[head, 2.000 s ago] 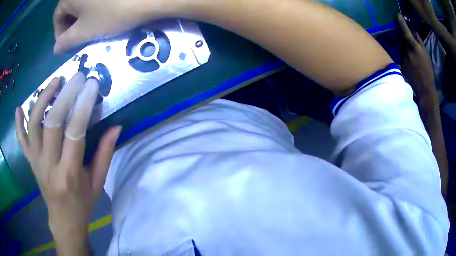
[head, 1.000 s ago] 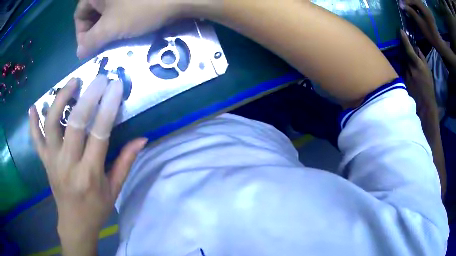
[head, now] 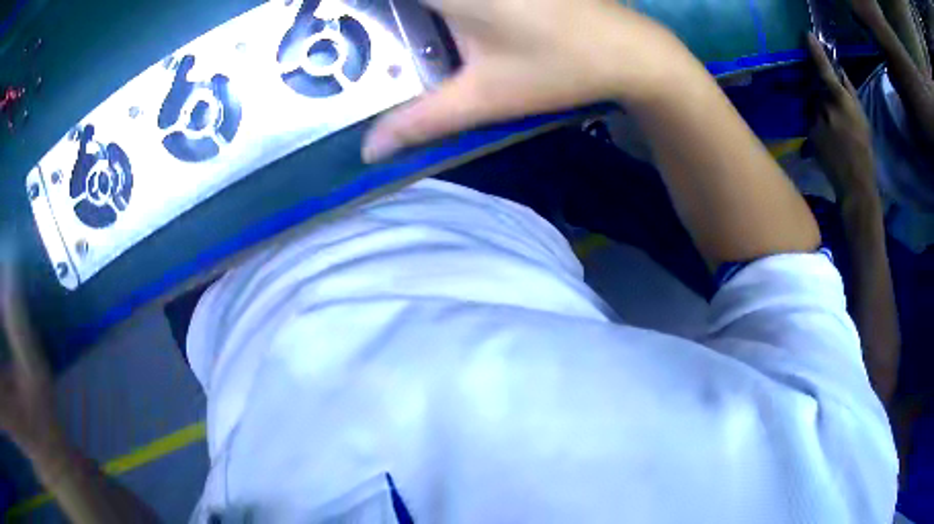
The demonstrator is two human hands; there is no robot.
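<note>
A silver metal plate (head: 149,118) lies on the green work surface, with three dark round openings in a row. The leftmost opening (head: 102,182) has a shiny ringed centre; the other two show plainer centre rings. My right hand (head: 512,77) is over the plate's right end, thumb spread past its near edge and other fingertips cut off by the top edge; no grip on the plate is visible. My left hand (head: 23,384) is blurred and cut off by the left edge, below and clear of the plate; what it holds, if anything, cannot be seen.
Small red parts (head: 12,97) lie at the far left of the green surface (head: 97,41). Blue edging (head: 256,220) runs along its near side. Another person's hand and arm (head: 855,133) are at the right. A yellow line (head: 154,450) crosses the grey floor.
My left hand has come off the plate and moved down to the left edge. My right hand has moved from the plate's far side to its right end and spread. All three openings are now uncovered.
</note>
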